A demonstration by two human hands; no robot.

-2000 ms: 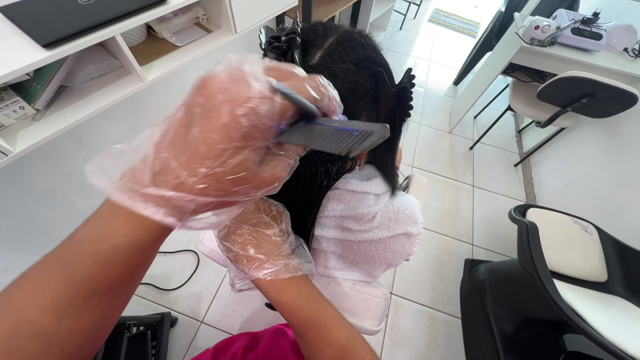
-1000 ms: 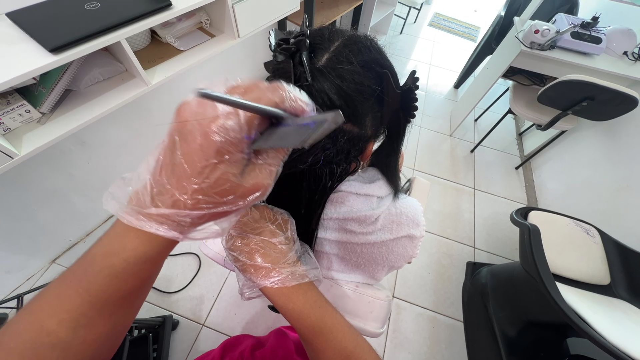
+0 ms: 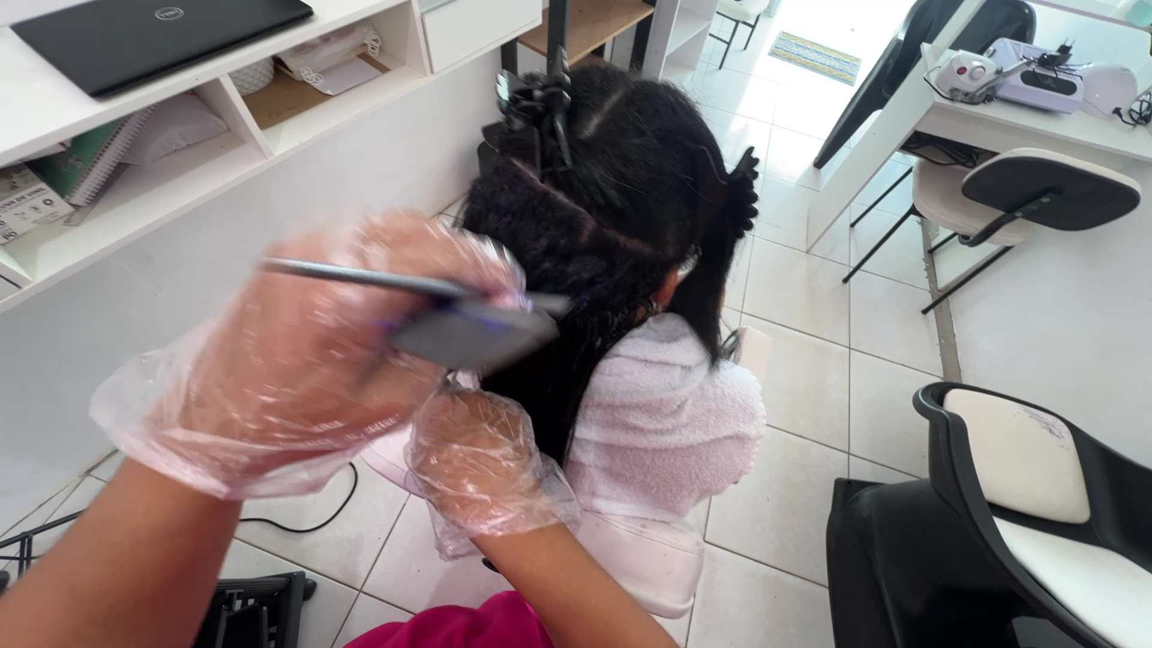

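Observation:
My left hand (image 3: 360,351), in a clear plastic glove, holds a thin-handled grey tool (image 3: 477,333) with a flat head; it is blurred and lies over the back of a seated person's dark hair (image 3: 558,261). Violet-tinted smears show on tool and glove. My right hand (image 3: 486,450), gloved too, is lower, beside the hanging hair; its fingers are mostly hidden. The hair is parted in sections, with black clips at the top (image 3: 540,108) and at the right side (image 3: 745,189). A pale towel (image 3: 666,414) covers the person's shoulder.
A white shelf unit (image 3: 252,126) with a black laptop (image 3: 162,31) stands at the left. A black chair with pale pads (image 3: 1017,459) is at the lower right. Farther back, another chair (image 3: 1044,193) stands by a white table (image 3: 1098,130) holding devices. A cable (image 3: 315,522) lies on the tiles.
The tool's head has tilted; its comb teeth, plain two seconds ago, are now blurred. My left hand stays by the hair at the back of the head, and my right hand stays below it.

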